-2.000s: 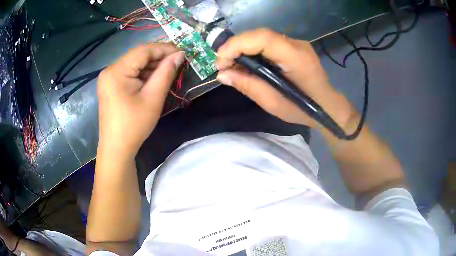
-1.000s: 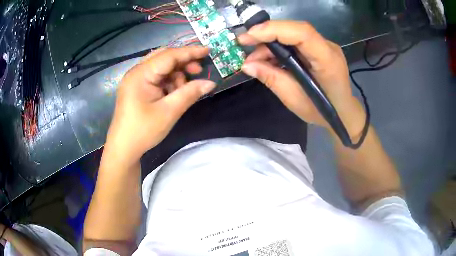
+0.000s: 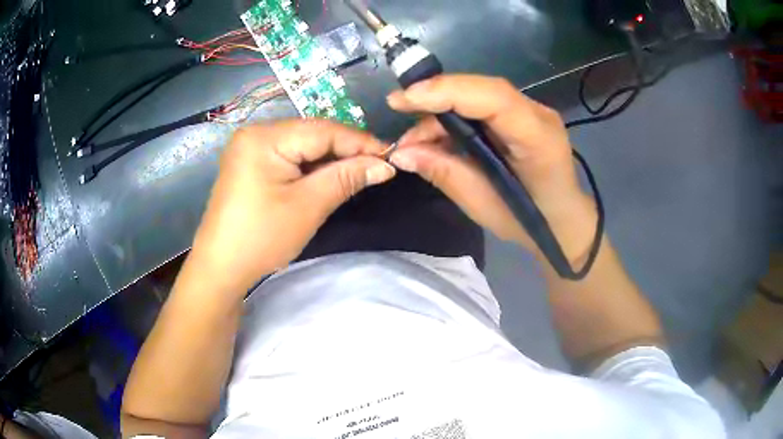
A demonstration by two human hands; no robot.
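Note:
My left hand [image 3: 296, 184] and my right hand [image 3: 506, 146] meet at the fingertips, pinching thin lead wires [image 3: 390, 151] between them. My right hand also holds the black soldering iron [image 3: 502, 171], its metal barrel pointing up and left above the mat. The green and white PCB panel [image 3: 300, 64] lies just beyond my fingers, its near end partly behind my left hand. A grey-silver block [image 3: 342, 45] lies at the panel's right side. Black cable leads [image 3: 142, 130] with red-orange wires run from the left to the panel.
A dense cable bundle [image 3: 26, 163] with orange ends lies at the far left of the dark green mat [image 3: 163, 206]. The iron's black cord [image 3: 597, 107] trails right. A red light [image 3: 640, 18] shows at the upper right. Part of another person's white clothing [image 3: 51, 423] shows at the lower left.
My hands have come together at the fingertips, below the panel's near end. The iron's tip has moved off the panel. The view has shifted slightly.

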